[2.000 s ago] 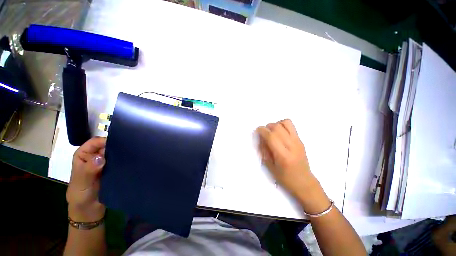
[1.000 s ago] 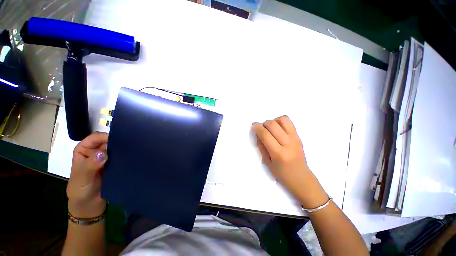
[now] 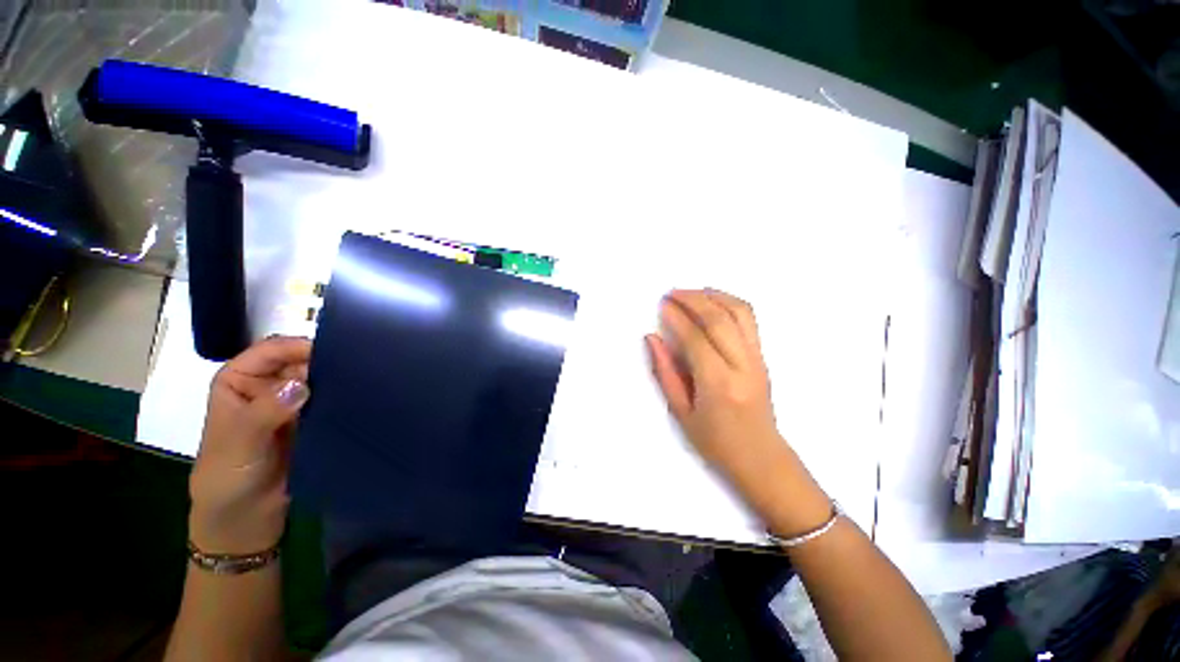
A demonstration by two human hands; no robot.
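Observation:
A glossy dark panel (image 3: 434, 388) lies in front of me, its lower part reaching past the bench's front edge. My left hand (image 3: 265, 407) grips its left edge between thumb and fingers. A narrow green circuit board (image 3: 528, 263) with a thin dark wire shows just beyond the panel's far edge. Small yellowish tabs (image 3: 311, 303) show at its left side. My right hand (image 3: 718, 369) is over the white sheet, right of the panel and apart from it. Its fingers are bent, thumb a little apart, with nothing visible in them.
A blue roller (image 3: 227, 106) with a black handle lies at the upper left. Dark panels (image 3: 39, 246) on clear plastic (image 3: 123, 117) and a yellow scissors handle (image 3: 49, 323) are at far left. White sheets (image 3: 1100, 336) stack at right. A printed photo sheet (image 3: 582, 29) stands behind.
The reflection on the dark panel has split in two as its tilt changed. My right thumb has parted from the fingers. The view has shifted slightly.

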